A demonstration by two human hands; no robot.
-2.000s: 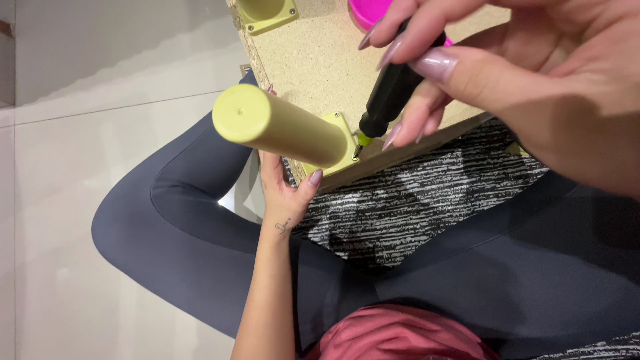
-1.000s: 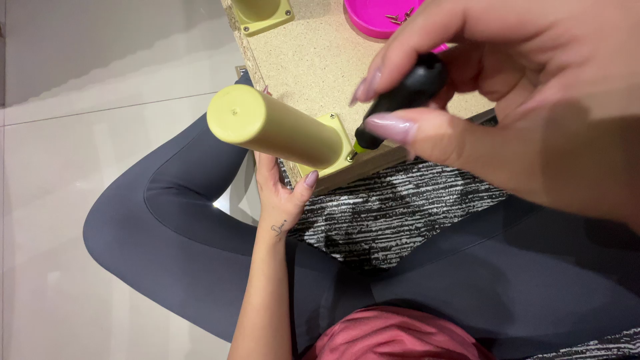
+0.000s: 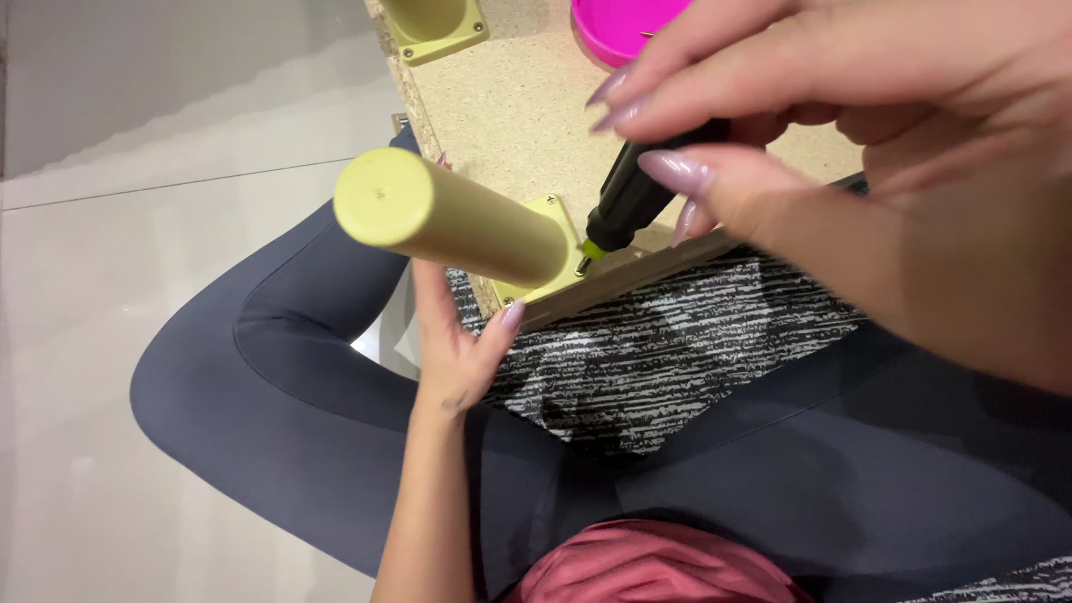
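My right hand has its thumb and fingers around the black handle of a screwdriver. The tool leans, its tip on a screw at the right corner of the square base plate of a yellow-green furniture leg. That leg stands up from the corner of a particleboard panel. Other screws sit in the plate's corners. My left hand grips the panel's corner beside the leg, thumb at the plate's lower edge and the other fingers partly hidden behind the leg.
A second yellow-green leg is screwed on at the panel's far left corner. A magenta dish with a screw visible in it rests on the panel, partly behind my right hand. Below the panel's edge lies a black and white rug, between my legs.
My right hand's fingers have shifted and spread around the screwdriver handle. The tip stays at the same corner of the plate, and my left hand keeps its place.
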